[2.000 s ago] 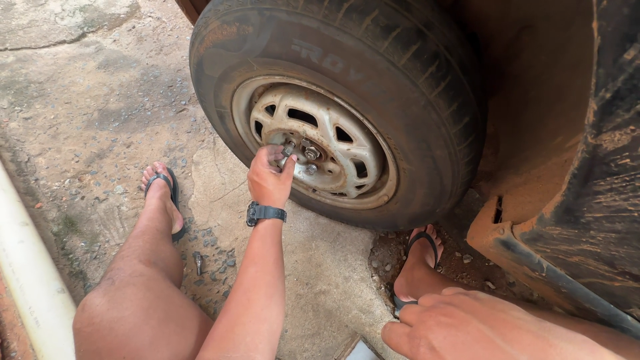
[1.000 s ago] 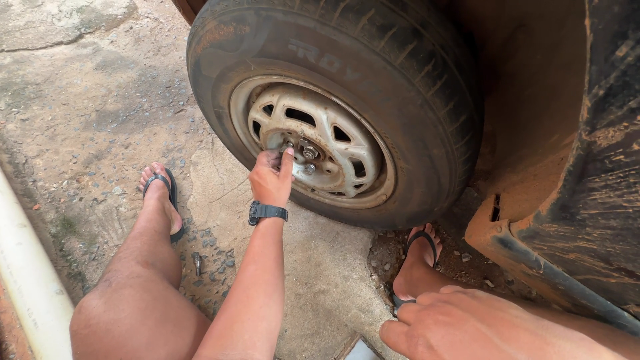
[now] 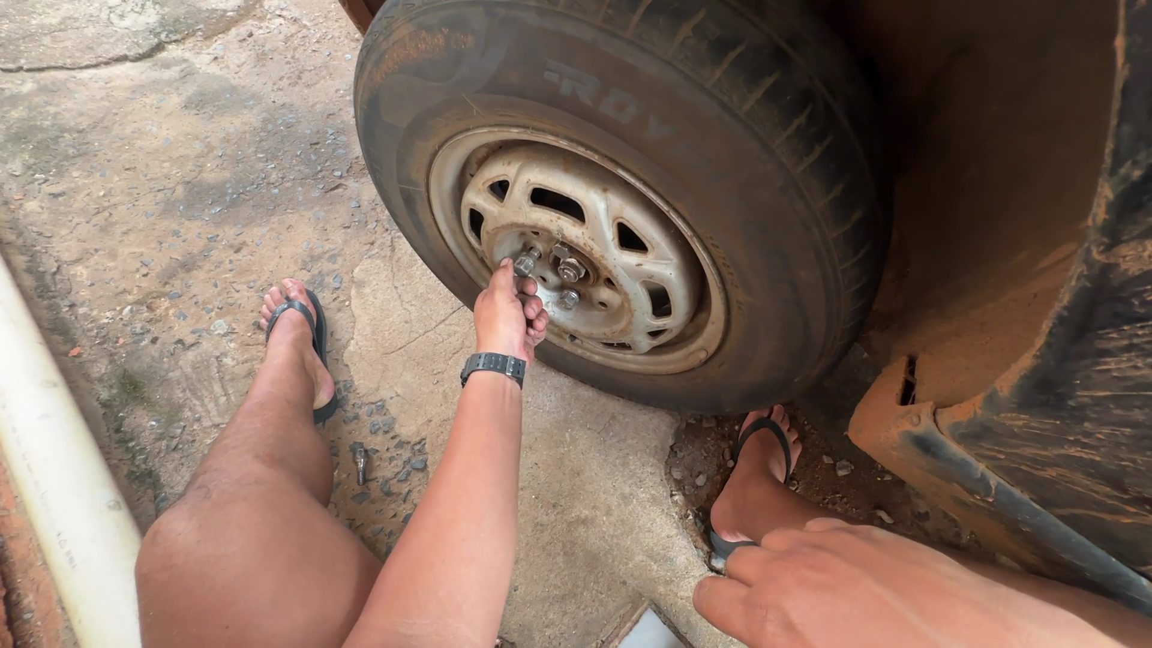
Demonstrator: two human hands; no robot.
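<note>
A car wheel with a dusty black tire (image 3: 765, 261) and a pale, rust-stained steel rim (image 3: 576, 171) stands in front of me. My left hand (image 3: 511, 313), with a dark watch (image 3: 494, 364) on its wrist, is at the hub, thumb and fingertips at a wheel bolt (image 3: 526, 261) on the hub's left side. Another bolt head (image 3: 568, 298) shows to the right of the fingers, below the center hub nut (image 3: 571, 269). My right hand (image 3: 828, 585) lies at the lower right over my leg, its fingers bent and their undersides hidden.
A loose wheel bolt (image 3: 361, 463) lies on the ground among gravel, between my left leg and forearm. A muddy fender edge (image 3: 999, 504) is at the right. A pale pipe (image 3: 54, 459) runs along the left. My sandaled feet flank the wheel.
My left hand's fingers have shifted at the bolt, with the thumb now on its left side. My right hand has stayed in place.
</note>
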